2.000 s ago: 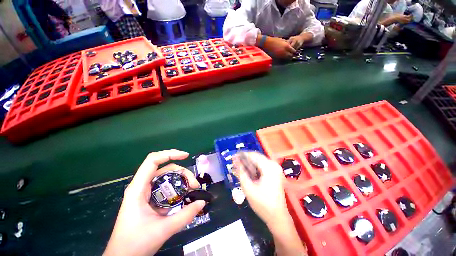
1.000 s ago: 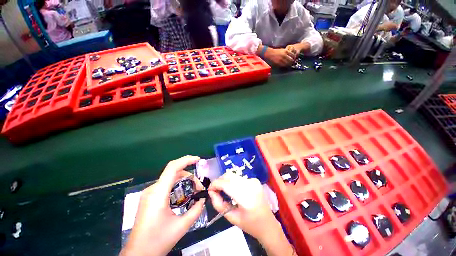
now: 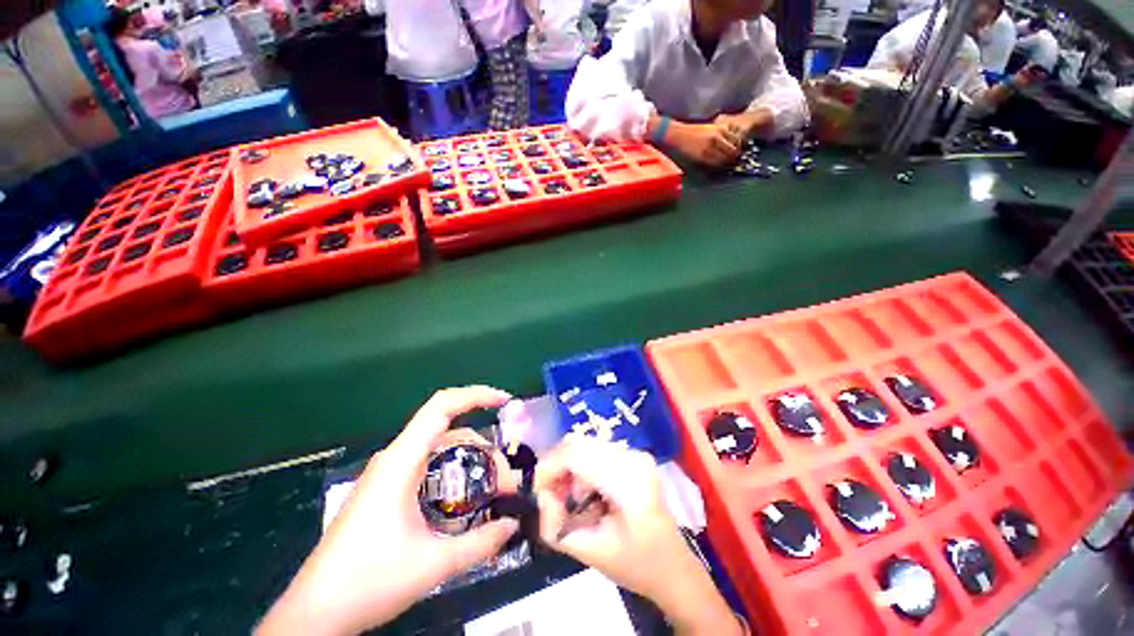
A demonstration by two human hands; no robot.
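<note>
My left hand (image 3: pixel 404 503) holds an open round watch case assembly (image 3: pixel 458 486) with a silvery rim and circuit and labels inside. A thin black cover (image 3: pixel 510 507) sits beside the case, by my left thumb. My right hand (image 3: pixel 609 497) is close to the right of the cover, fingers bent around slim dark tweezers (image 3: pixel 582 504). Its fingertips are at the black part's edge; whether they touch it is unclear. The blue parts bin (image 3: pixel 609 404) with small white strips is just beyond my right hand.
A red compartment tray (image 3: pixel 796 336) with black round units lies at the right. Stacked red trays (image 3: pixel 311 267) stand at the back left. A white paper sheet (image 3: pixel 560 609) lies at the front. A person in a white coat (image 3: pixel 684 75) sits across the green bench (image 3: pixel 535 292).
My right hand has moved from over the blue bin to beside the case. The black cover has shifted slightly with my left hand, which has moved right and remains around the case.
</note>
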